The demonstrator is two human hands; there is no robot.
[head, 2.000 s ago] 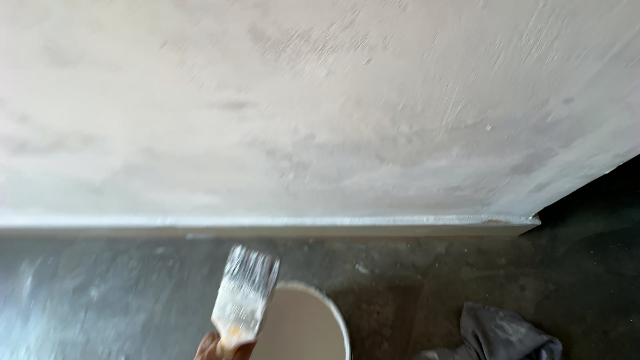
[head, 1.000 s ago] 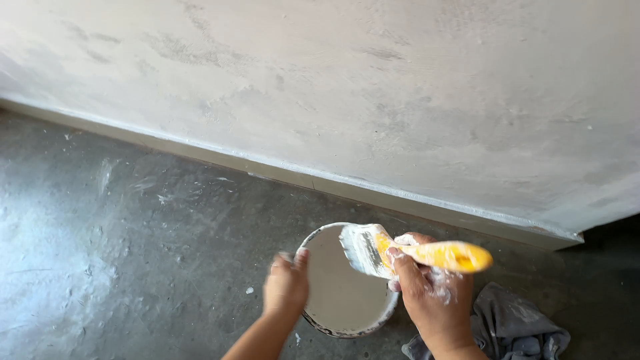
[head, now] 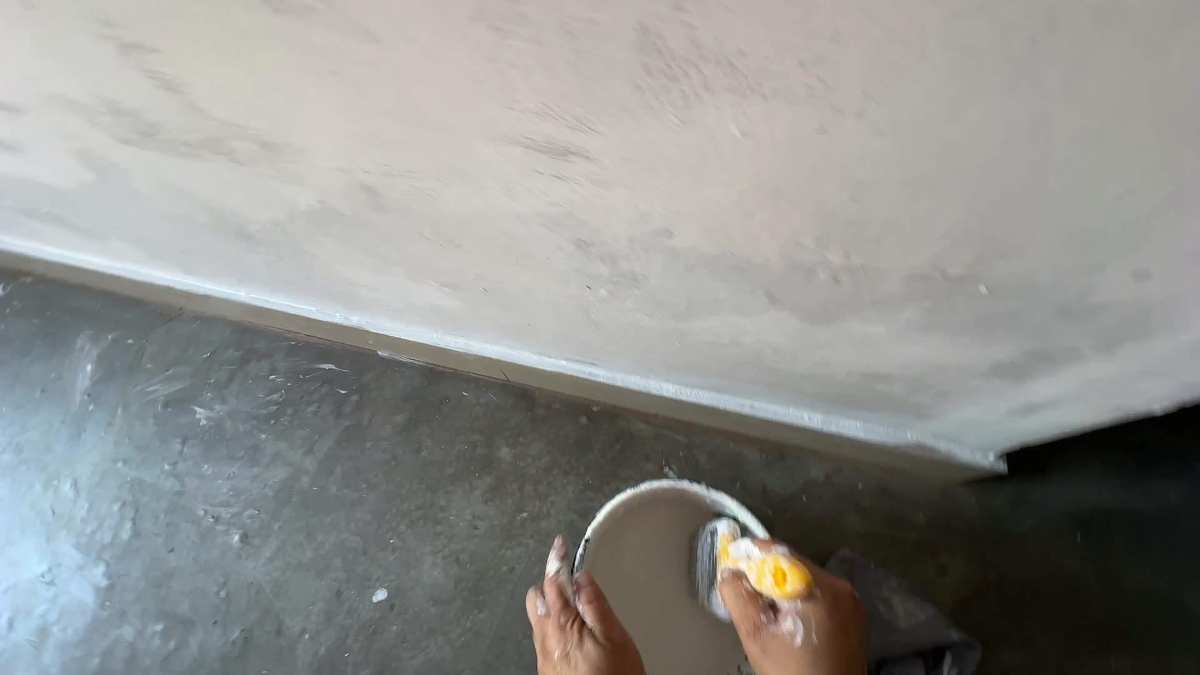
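Observation:
A round white bucket (head: 614, 502) of pale greyish paint stands on the floor at the bottom centre. My left hand (head: 581, 619) grips its left rim, with the thumb over the edge and the fingers outside. In my right hand (head: 806, 609) is a paintbrush (head: 773, 574) with a yellow handle smeared with white paint. Its coated bristles are inside the bucket, by the right wall; whether they touch the paint surface is hard to tell. White paint marks the fingers of both hands.
A patchily painted pale wall (head: 600, 187) rises beyond the bucket, with a beige skirting (head: 450, 354) along its foot. The grey concrete floor (head: 375, 487) carries white splashes. A crumpled grey cloth (head: 905, 614) lies right of the bucket. Beyond the wall's right end it is dark.
Two seconds ago the brush was upright at the bucket's left; a second ago it was over the right rim, and now its bristles are inside. My left hand has come to the bucket's left rim.

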